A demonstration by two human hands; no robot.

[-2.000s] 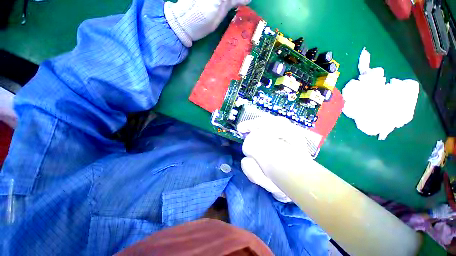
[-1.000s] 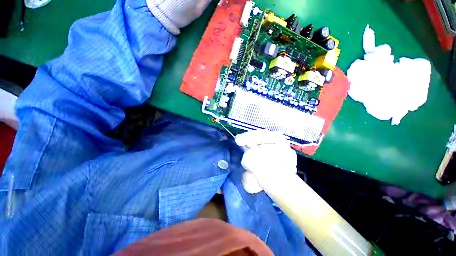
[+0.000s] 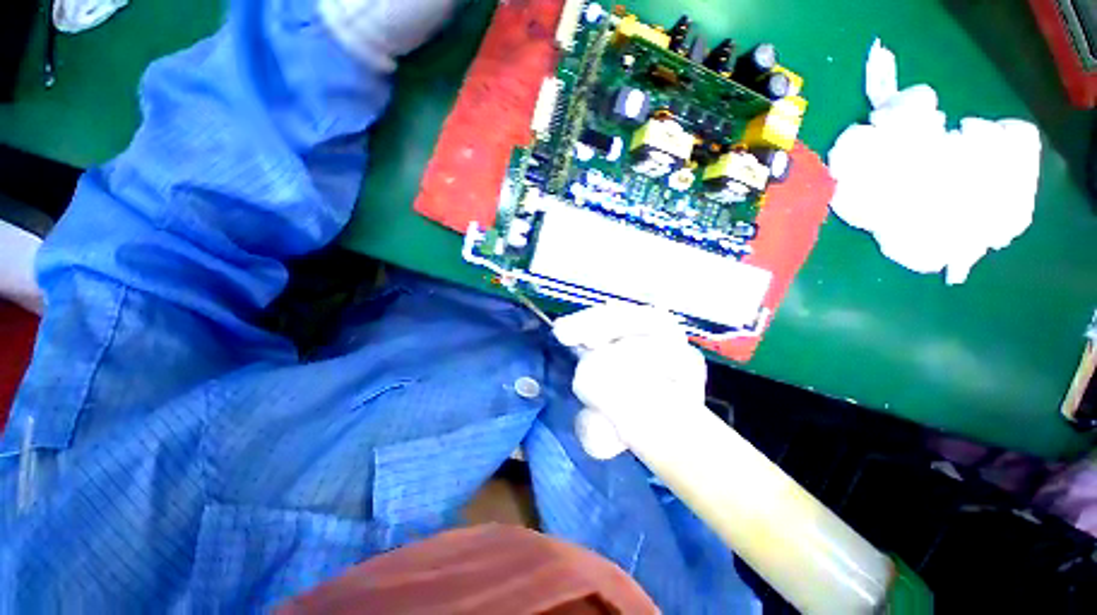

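Note:
My right hand [image 3: 640, 375], in a white glove, is closed around the front of a cream-yellow glue barrel [image 3: 764, 511] with a green cap at its rear end. Its thin needle [image 3: 531, 304] points up-left, with the tip at the near left corner of the green circuit board [image 3: 698, 114]. The board lies tilted on a worn red pad [image 3: 469, 150]. A white ribbed heatsink [image 3: 650, 264] runs along its near edge. My left hand [image 3: 387, 17], gloved, is cut off by the top edge; its fingers are hard to make out.
Crumpled white cloth or paper [image 3: 938, 180] lies on the green mat [image 3: 890, 348] right of the board. A smaller white piece [image 3: 87, 11] is at the upper left. A red pad [image 3: 1068, 46] shows at the upper right, and a pale-and-dark object [image 3: 1083, 382] at the right edge.
The barrel and my right hand have pulled back from over the heatsink to the board's near side, uncovering it. The board and pad appear a little further left and up. My left hand is further out of view.

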